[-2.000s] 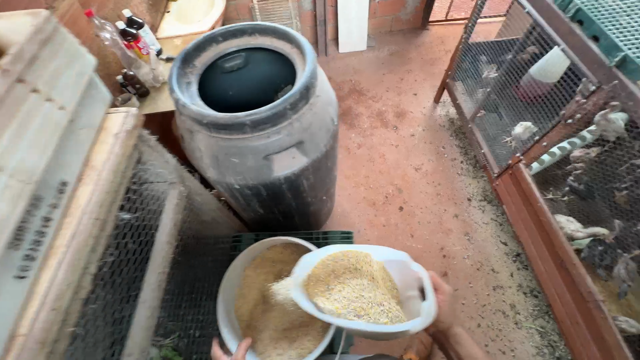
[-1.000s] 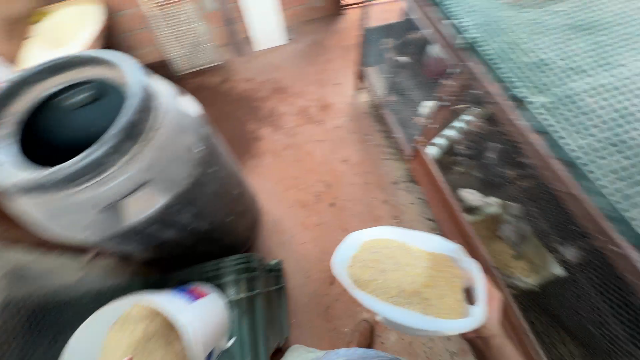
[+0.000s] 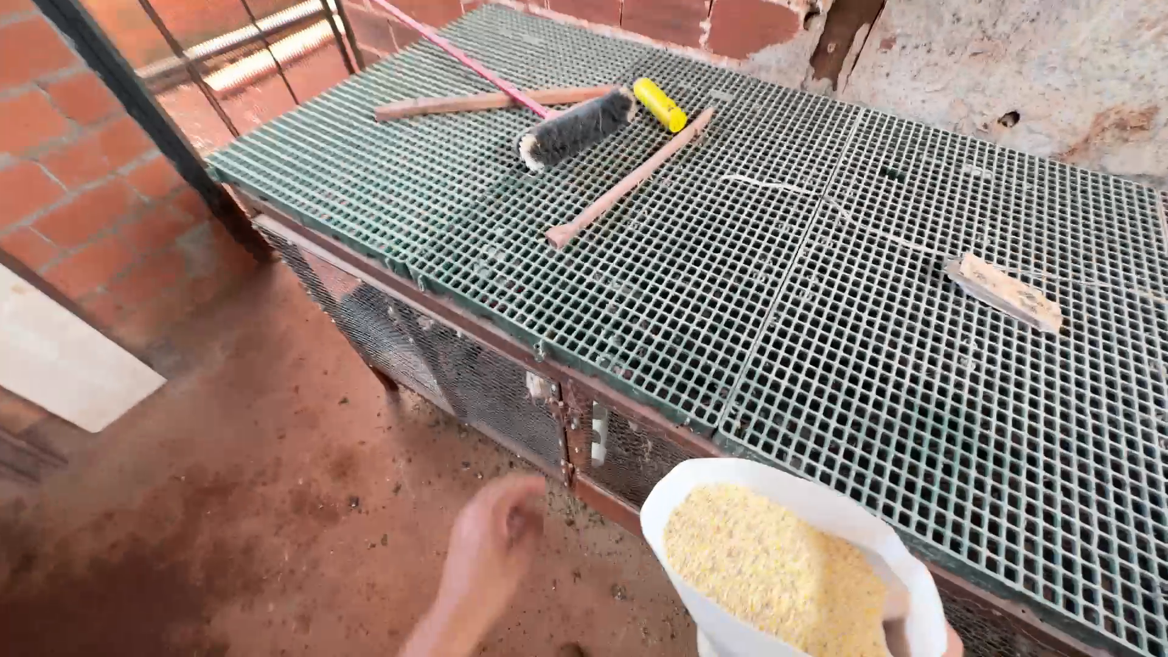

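A white plastic scoop (image 3: 680, 584) heaped with coarse yellow ground feed (image 3: 766, 561) is at the bottom right, beside the front edge of the cage. My right hand (image 3: 954, 641) holds it at its far right side; only a sliver of that hand shows. To the left of the scoop, my left hand (image 3: 511, 520) hangs over the red floor with nothing seen in it. Its fingers are blurred and curled, so I cannot tell how far they are closed.
Green plastic grating (image 3: 639, 274) tops the wire-mesh cage (image 3: 438, 356). On it lie a brush head (image 3: 579, 128) with a pink handle, wooden sticks (image 3: 630, 182), a yellow cylinder (image 3: 659, 105) and a wooden block (image 3: 1004, 292). A white board (image 3: 68, 356) stands at left.
The view has swung right toward the cage top. My left hand, earlier at the white bucket's rim, is now over the floor. The scoop was over the bucket and is now beside the cage.
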